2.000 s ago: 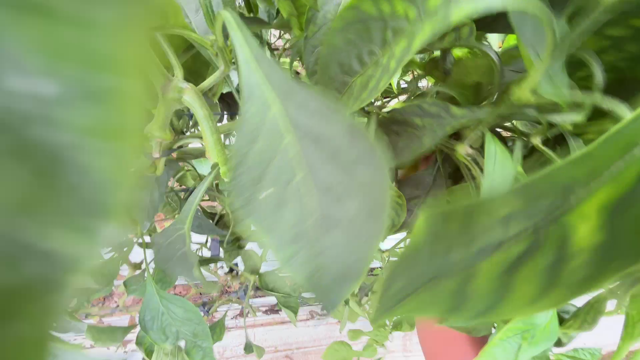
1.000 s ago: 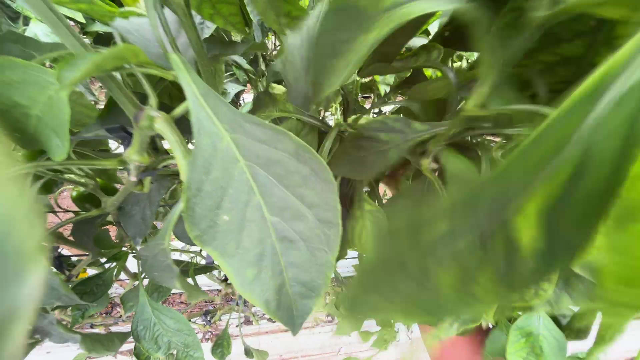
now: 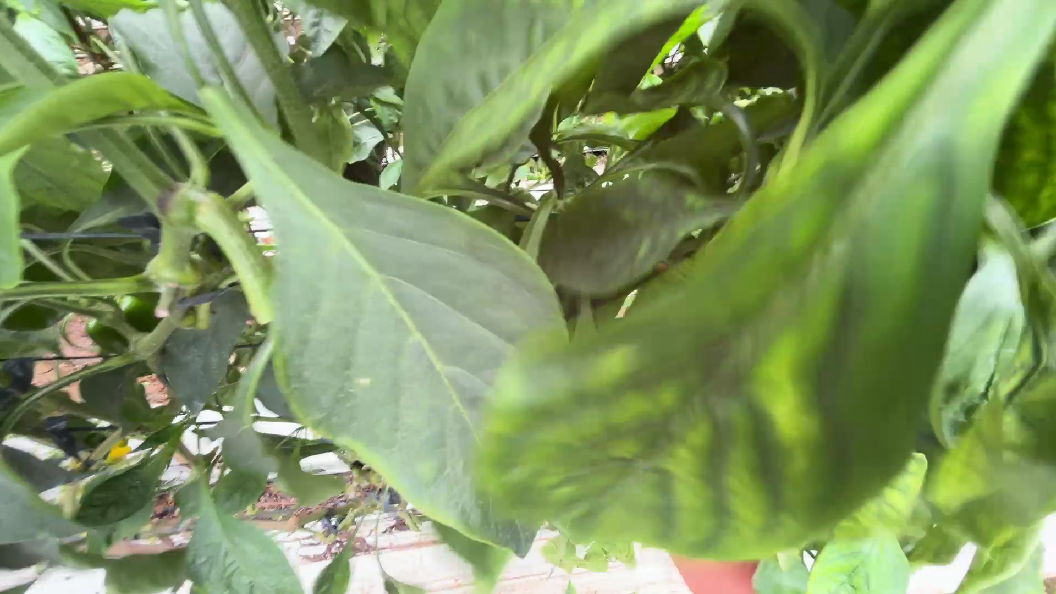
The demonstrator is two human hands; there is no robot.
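Observation:
Neither my left hand nor my right hand can be made out. A broad green leaf of what looks like a pepper plant hangs close in front, left of the middle. Beside it a larger, blurred leaf covers much of the right side, its edge overlapping the first. To the left, a thick green stem runs down from a knobbly branching joint. Small round green fruits show partly behind the stems. A plain reddish patch shows at the bottom edge, mostly hidden; what it is I cannot tell.
Dense foliage fills the background, with a dark curled leaf near the centre. Thin dark lines cross at the left. A small yellow thing sits low among leaves. Below lies a pale surface with dry reddish-brown debris.
The view has shifted among the leaves. The blurred leaf that covered the far left two seconds ago is gone from there, and the stem joint and green fruits now show more plainly.

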